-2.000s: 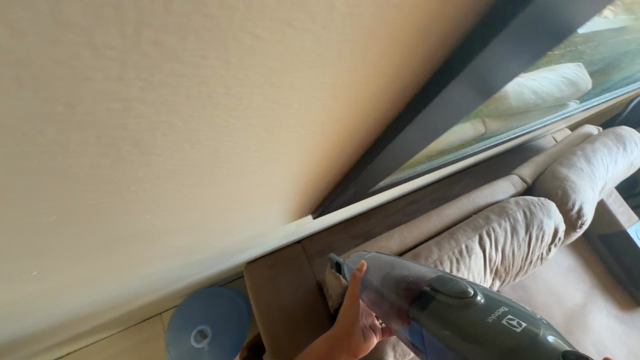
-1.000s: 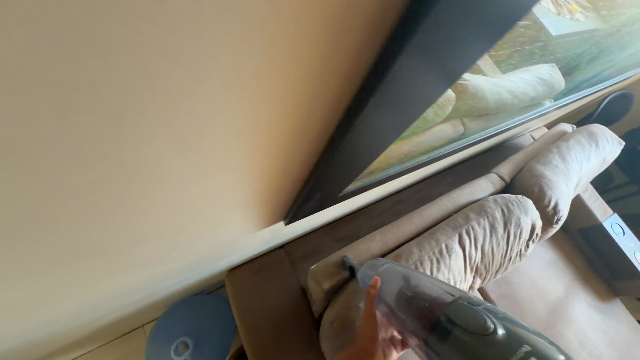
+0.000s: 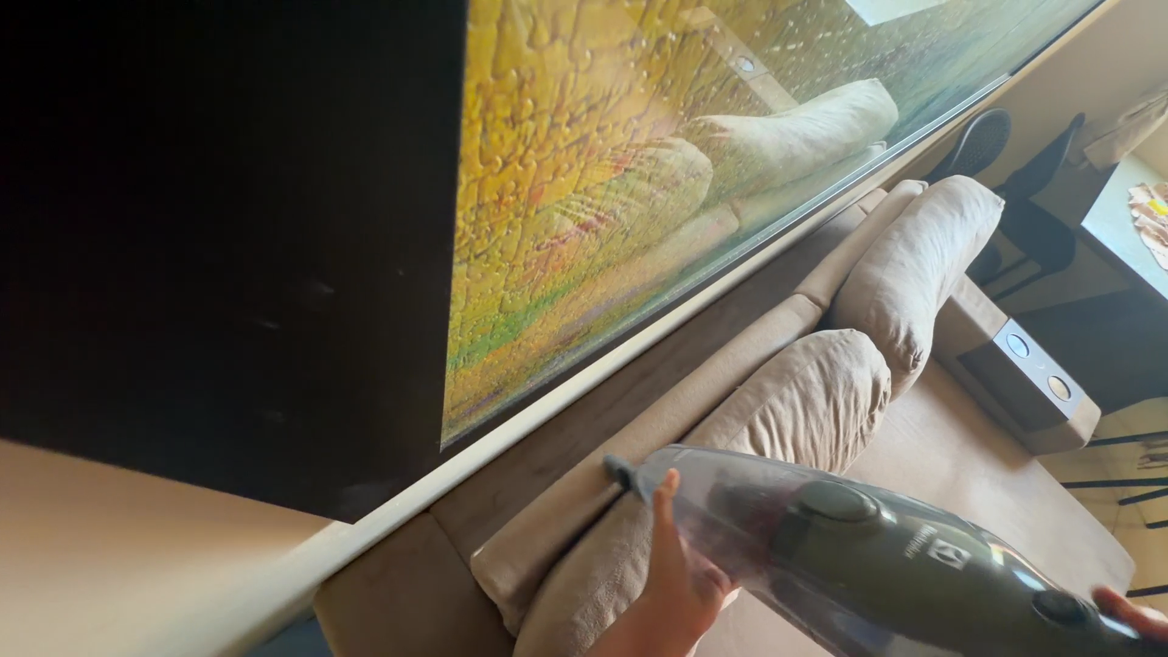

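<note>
A grey Electrolux handheld vacuum cleaner (image 3: 876,538) with a clear dust container slants across the lower right. My left hand (image 3: 675,575) supports the container near its front end, one finger raised along the side. At the right edge, my right hand (image 3: 1127,611) is on the rear of the vacuum, mostly out of frame. The small dark nozzle (image 3: 620,472) lies at the top of the beige sofa backrest (image 3: 557,529), just beyond the nearest cushion. A wrinkled beige cushion (image 3: 812,401) is right behind the vacuum.
A dark-framed (image 3: 228,274) glazed picture (image 3: 566,201) hangs on the wall close by at left, above the sofa. Another cushion (image 3: 922,274) and an armrest with cup holders (image 3: 1031,365) lie further along. Black chairs (image 3: 1036,228) and a table (image 3: 1118,219) stand at the right.
The view has shifted right, so the picture frame now fills the upper left. The blue round object seen earlier at lower left is out of sight. Both hands stay with the vacuum along the backrest.
</note>
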